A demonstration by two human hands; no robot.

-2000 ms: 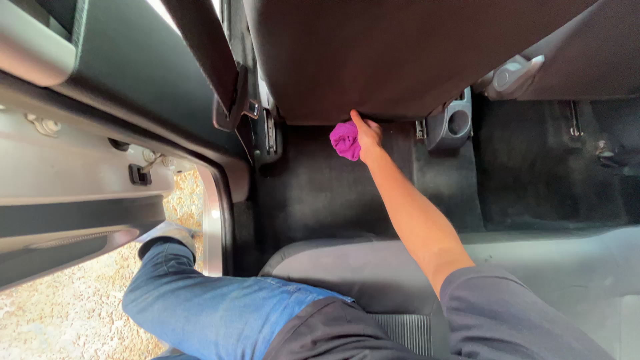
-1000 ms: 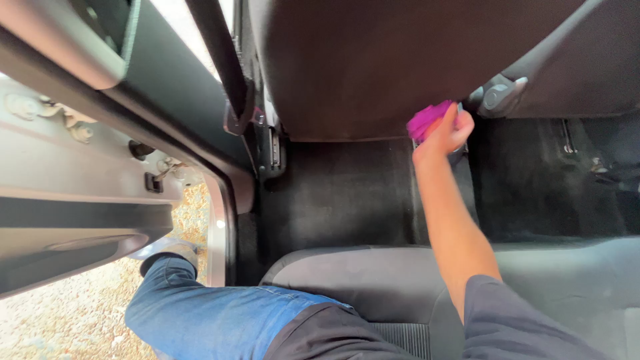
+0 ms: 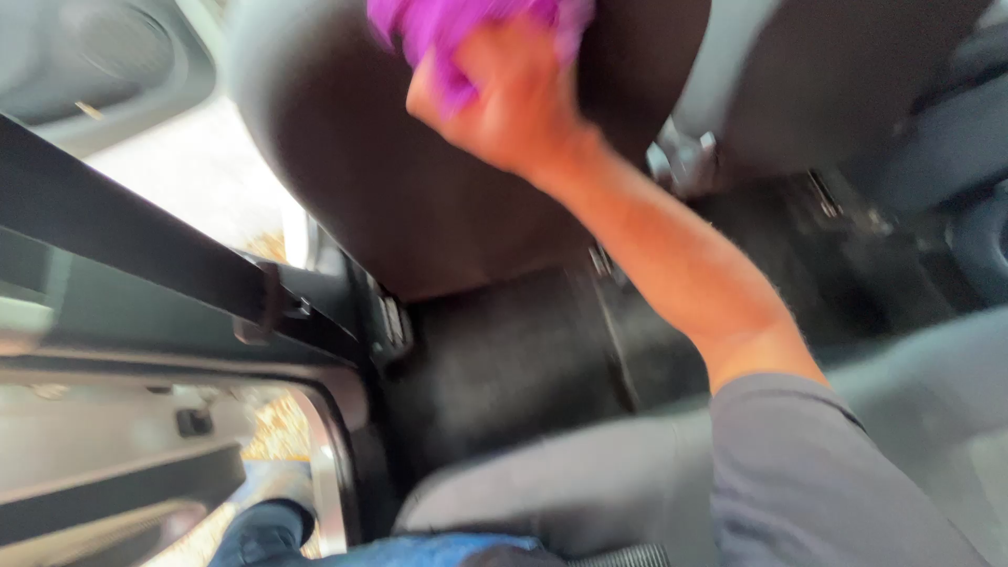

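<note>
My right hand point(image 3: 504, 94) grips a bunched purple cloth point(image 3: 472, 24) at the top of the view, blurred by motion. Hand and cloth are over the upper part of a dark front seat back point(image 3: 441, 205); whether the cloth touches it cannot be told. The bare forearm reaches up and left from a dark grey sleeve. My left hand is out of sight.
Below the front seat back lies the dark car floor point(image 3: 504, 370), then the grey rear seat cushion point(image 3: 567, 488). A seat belt point(image 3: 157, 220) slants down the left side. Beyond the door sill point(image 3: 339, 472), my foot point(image 3: 276, 480) is outside near the open door point(image 3: 94, 441).
My right hand has moved with the purple cloth from low by the front seat's bottom edge to high on its back. The view has shifted upward and left.
</note>
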